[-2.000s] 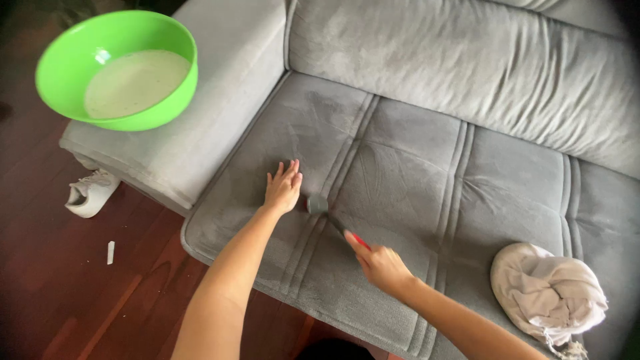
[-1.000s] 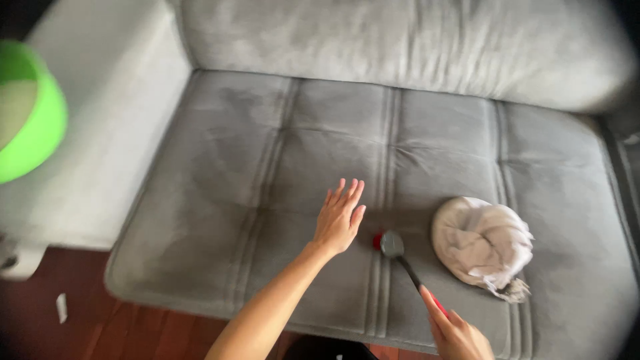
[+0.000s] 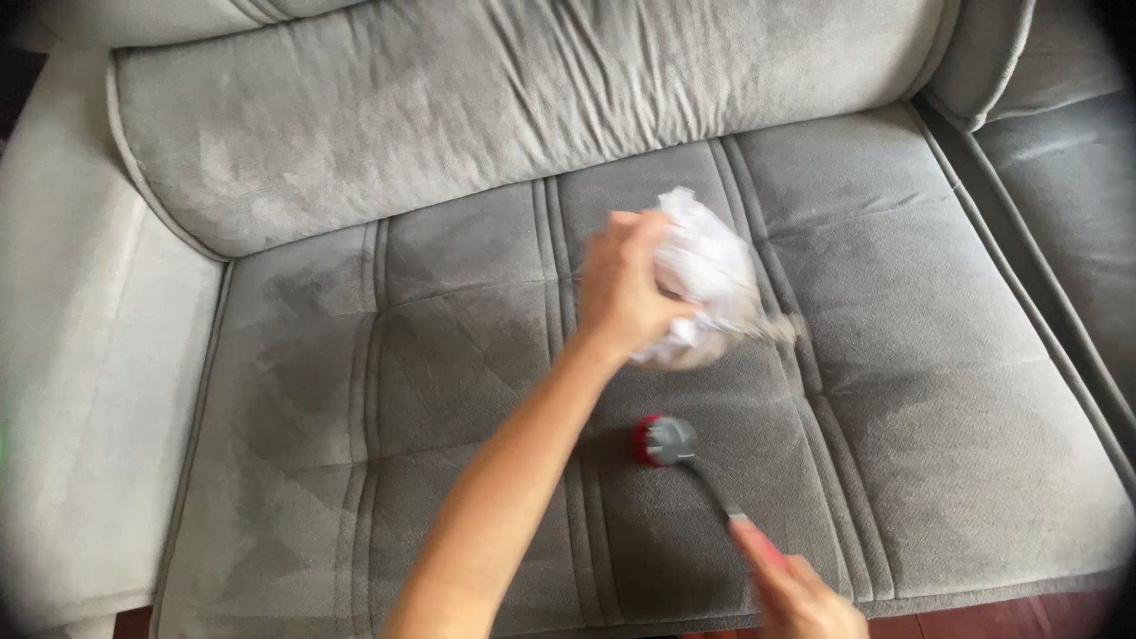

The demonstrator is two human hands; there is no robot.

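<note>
My left hand (image 3: 626, 284) grips a bundled whitish cloth (image 3: 710, 266), blurred by motion, over the middle of the grey sofa seat (image 3: 461, 373). A twisted end of the cloth sticks out to the right. Below it, my right hand (image 3: 803, 595) holds the red and dark handle of a round scrub brush (image 3: 670, 441). The brush head, grey with red bristles, is at the seat's surface; whether it touches is unclear. Darker, damp-looking patches show on the left part of the seat.
A wrinkled grey back cushion (image 3: 444, 106) runs behind the seat. The light grey armrest (image 3: 89, 355) stands at the left. Another dark sofa section (image 3: 1074, 204) adjoins on the right. Strips of reddish wooden floor (image 3: 1003, 619) show below the front edge.
My left hand, empty one second ago, has taken hold of the cloth, which lay on the seat. The brush stays in my right hand. The view has shifted, and the green basin has left it almost entirely.
</note>
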